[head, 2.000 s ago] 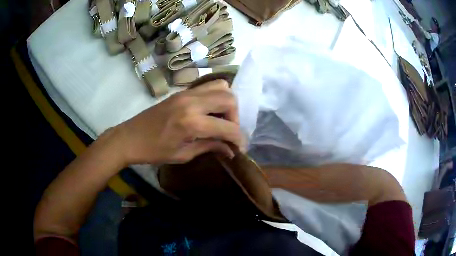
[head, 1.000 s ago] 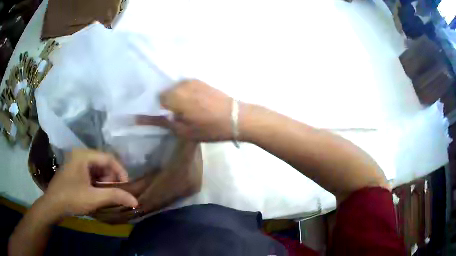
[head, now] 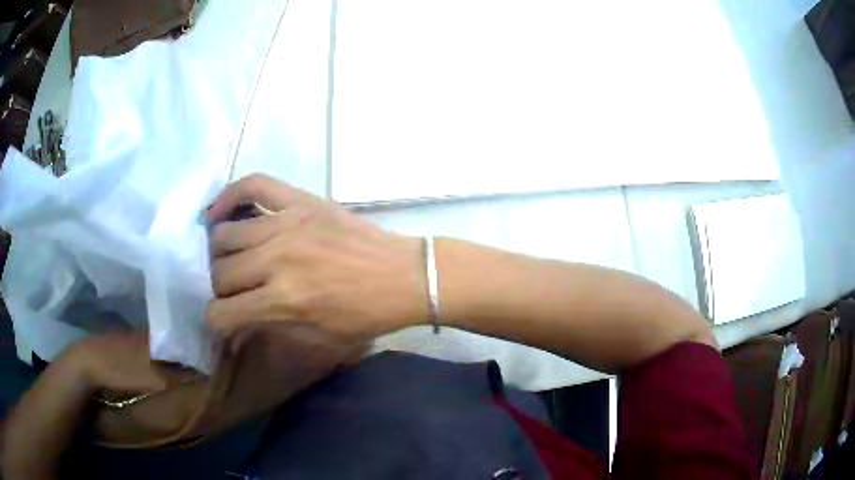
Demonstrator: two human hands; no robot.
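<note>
A brown handbag (head: 272,373) lies low at the left, against my body, with a gold zipper (head: 131,400) along its mouth. Crumpled white stuffing tissue (head: 141,187) rises from the bag and spreads over the table at the left. My right hand (head: 300,267), with a bracelet on the wrist, has its fingers curled over the tissue's right edge, above the bag. My left hand (head: 108,366) is blurred at the bag mouth, and its fingers are partly hidden by tissue.
A large white tissue stack (head: 553,94) lies mid-table. A small white stack (head: 750,258) lies near the right edge. Upright brown bags (head: 783,394) stand beyond that edge. Flat brown bags (head: 127,23) lie at the upper left, with strap bundles (head: 47,141) partly visible below them.
The view has swung right, bringing the small white stack into sight. My right hand has gone from below the tissue to its right edge. The tissue is bunched more closely above the bag.
</note>
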